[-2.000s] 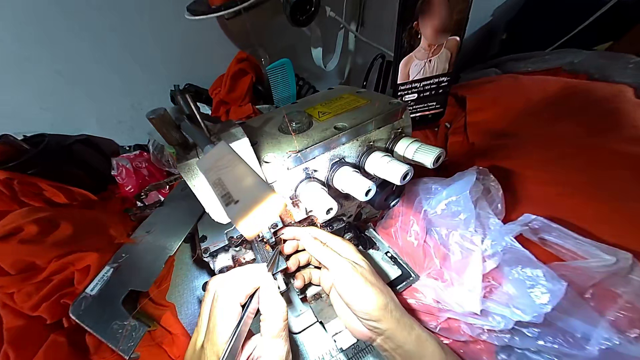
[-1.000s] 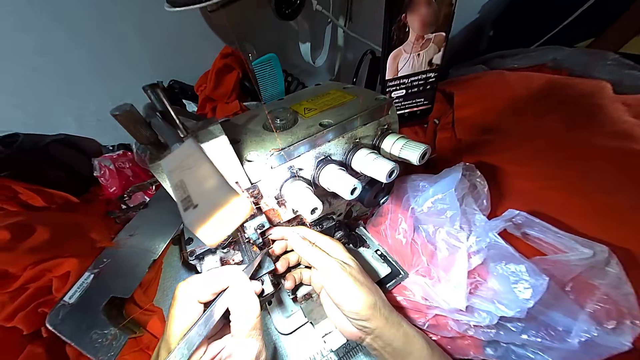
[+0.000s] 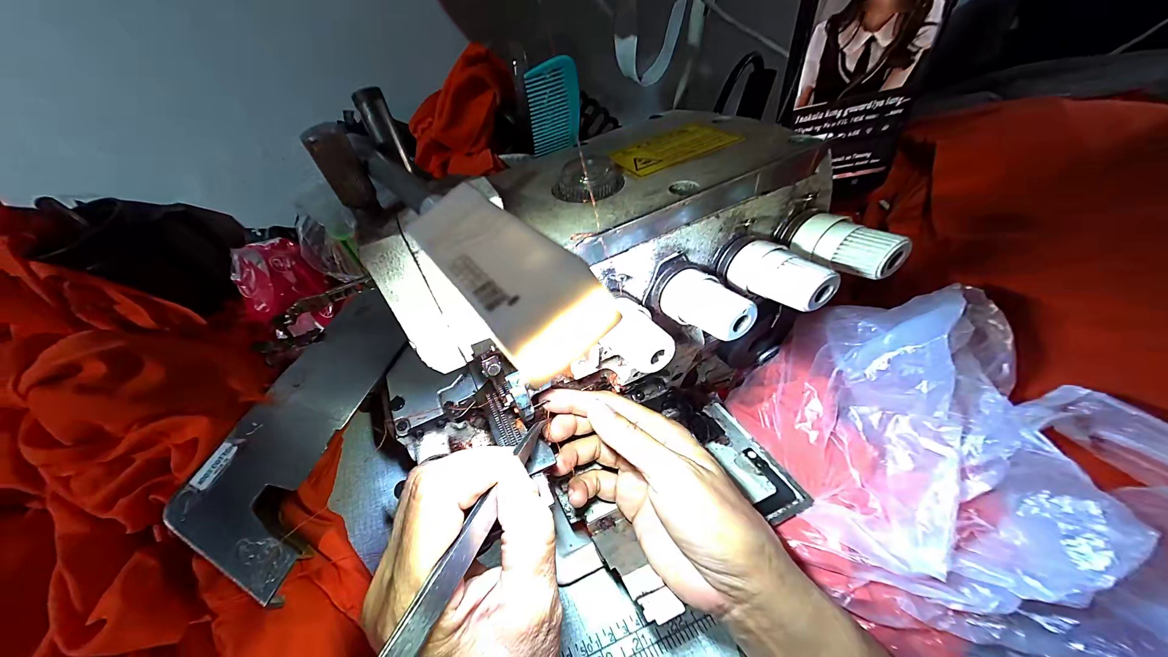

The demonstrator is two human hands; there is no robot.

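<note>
An overlock sewing machine (image 3: 693, 196) with white tension knobs (image 3: 707, 304) fills the middle of the view. My left hand (image 3: 474, 547) grips metal tweezers (image 3: 445, 577), whose tips point up at the needle and presser-foot area (image 3: 504, 411). My right hand (image 3: 657, 493) is just right of the tweezer tips, thumb and index finger pinched near the needle area; a fine thread seems to be there, though it is hard to make out. A lit lamp with a white housing (image 3: 511, 274) shines from above onto both hands.
Red-orange fabric (image 3: 119, 429) lies at the left, and more (image 3: 1086, 237) at the right. A flat metal plate (image 3: 274, 456) juts out on the left. Clear plastic bags (image 3: 894, 429) are at the right. Behind the machine stand a teal comb (image 3: 552, 105) and a phone screen (image 3: 858, 91).
The view has moved closer to the machine. Both hands stay by the needle area, the tweezers still in my left hand. The picture on the phone screen is different.
</note>
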